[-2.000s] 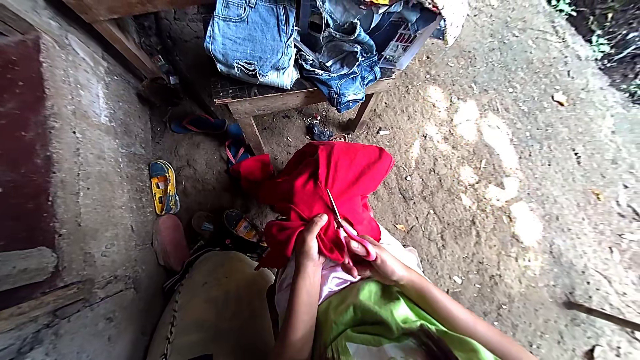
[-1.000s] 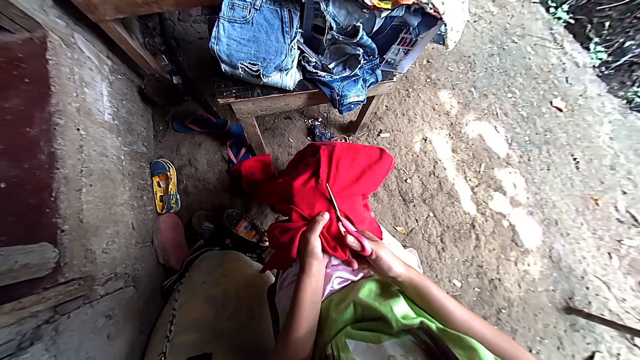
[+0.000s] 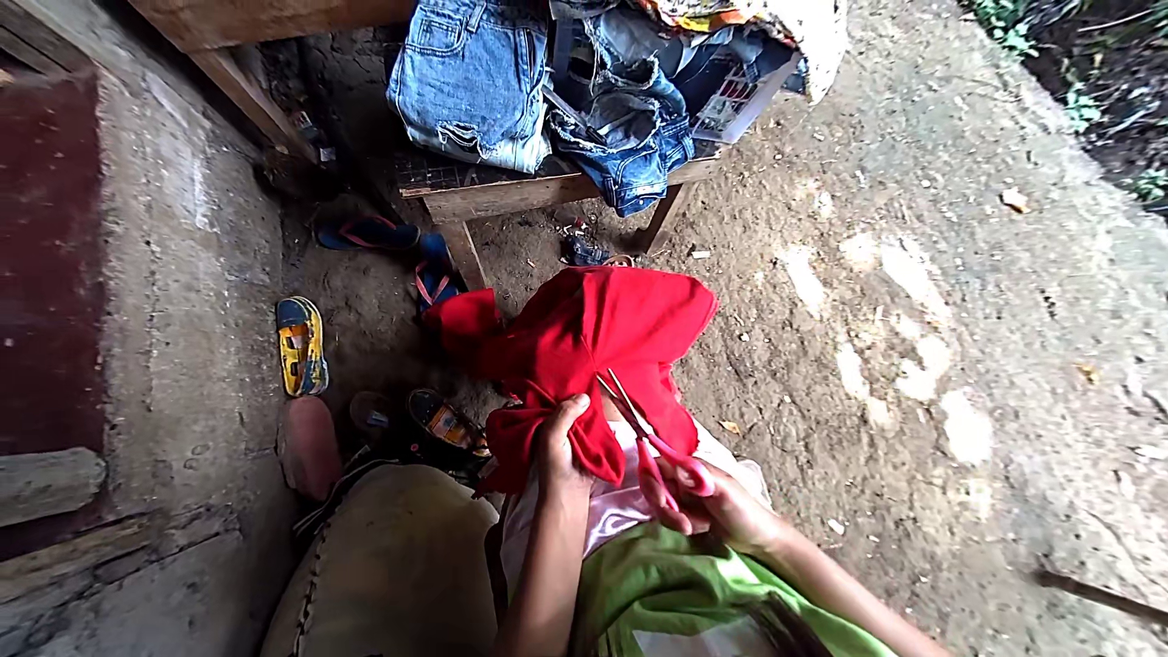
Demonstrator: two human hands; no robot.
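Observation:
Red cloth [image 3: 602, 319] lies across my lap and hangs forward over my knees. At its near edge, my left hand [image 3: 561, 447] grips a bunched fold, thumb on top. My right hand [image 3: 707, 502] holds a pair of scissors [image 3: 646, 438] by their pink handles. The blades are a little apart and point up and left, with their tips at the red cloth, right of my left hand. Below the cloth a pale satin fabric and my green garment [image 3: 657, 575] show. Some fingers of the right hand are hidden behind the handles.
Ahead is a wooden bench [image 3: 511, 196] with folded jeans [image 3: 474, 82] and other denim on it. Flip-flops [image 3: 365, 233] and a yellow-and-blue shoe [image 3: 301, 347] lie on the dirt ground. A stuffed sack [image 3: 392, 566] stands at my left, near a concrete wall [image 3: 192, 274].
My right hand and the scissors have moved back toward me and down, away from the middle of the red cloth. The blades now show apart. My left hand still holds the cloth.

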